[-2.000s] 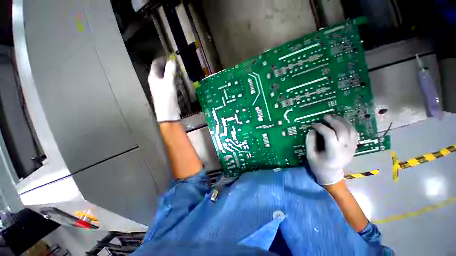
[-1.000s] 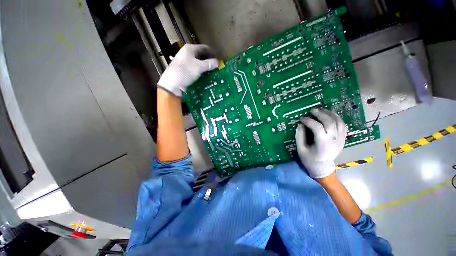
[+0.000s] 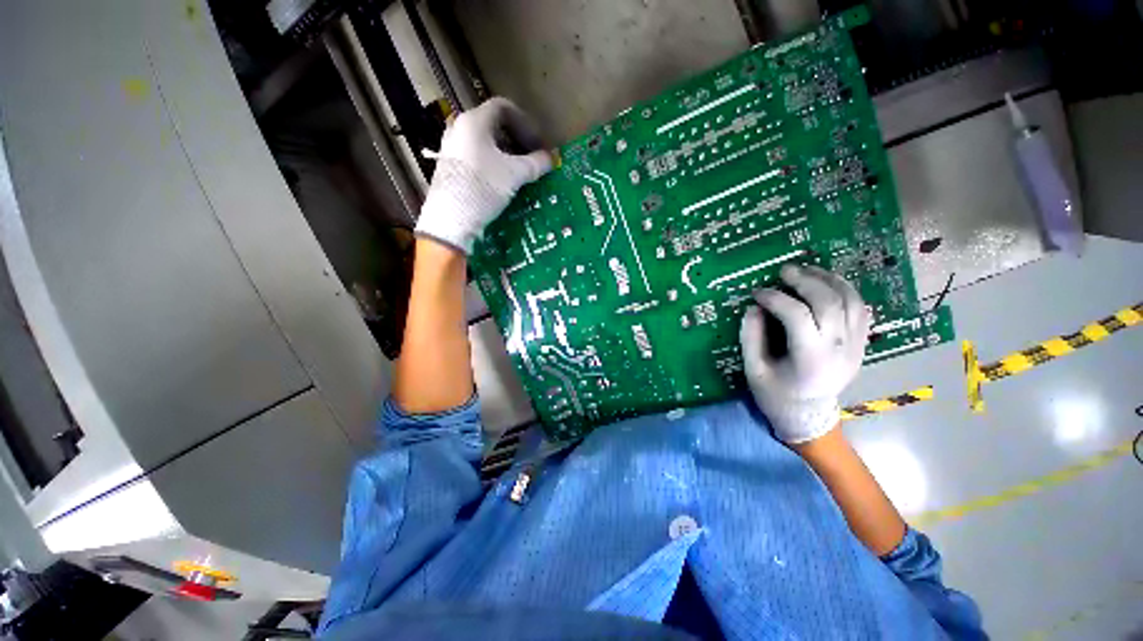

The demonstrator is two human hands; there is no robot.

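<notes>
A large green printed circuit board [image 3: 683, 238] lies tilted against the wearer's body, its flat side with pale traces facing up. My left hand [image 3: 483, 169], in a white knit glove, is at the board's upper left edge, thumb and fingertips at a tiny yellow masking piece [image 3: 555, 159]. The fingertips' exact hold is too small to tell. My right hand [image 3: 806, 344], gloved, rests with curled fingers on the board's lower right part; whether it grips the board is hidden.
A translucent purple-white bottle [image 3: 1044, 185] lies on the ledge at right. Metal rails [image 3: 376, 113] run inside the machine opening behind my left hand. A grey machine panel [image 3: 163, 238] fills the left. Yellow-black tape [image 3: 1065, 341] marks the floor.
My left hand has come from the rails, left of the board, onto its upper left edge, and shifted slightly along it. My right hand keeps its place on the board. The view has shifted a little.
</notes>
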